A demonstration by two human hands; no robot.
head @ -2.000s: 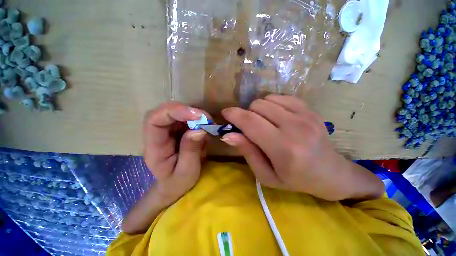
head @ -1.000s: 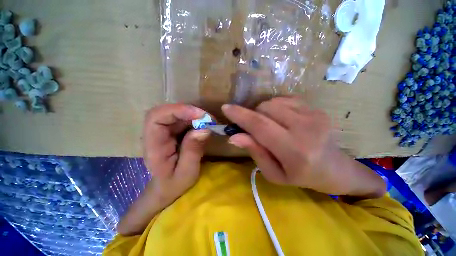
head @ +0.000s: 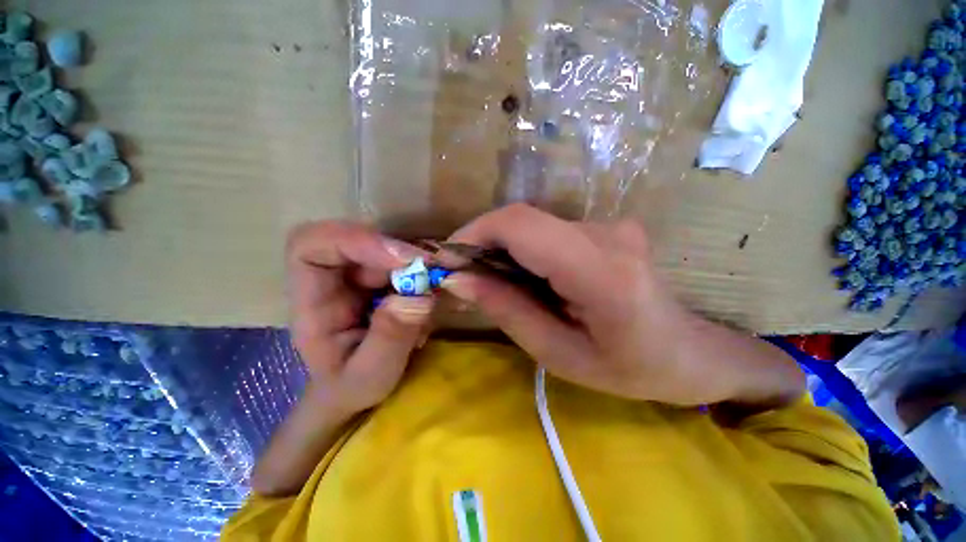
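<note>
My left hand (head: 355,302) pinches a small blue-and-white toy head (head: 410,278) between thumb and fingertips, just above the bench's near edge. My right hand (head: 593,296) meets it from the right, its thumb and forefinger tips at the blue end of the piece. The knife (head: 477,254) lies dark and blurred under the right forefinger and points towards the left fingertips; its handle is mostly hidden in the right hand. Whether its blade touches the piece I cannot tell.
A clear plastic sheet (head: 508,106) lies ahead on the cardboard-covered bench (head: 228,180). Pale cups (head: 53,138) are at left, a dense blue-grey pile (head: 911,169) at right, and a white scrap (head: 757,101) holds a round white item. A clear blister tray (head: 106,423) is below left.
The right fingertips have moved in to the piece. The knife has swung from beside the piece to above it, and its grey blade no longer shows clearly. The left hand still holds the piece.
</note>
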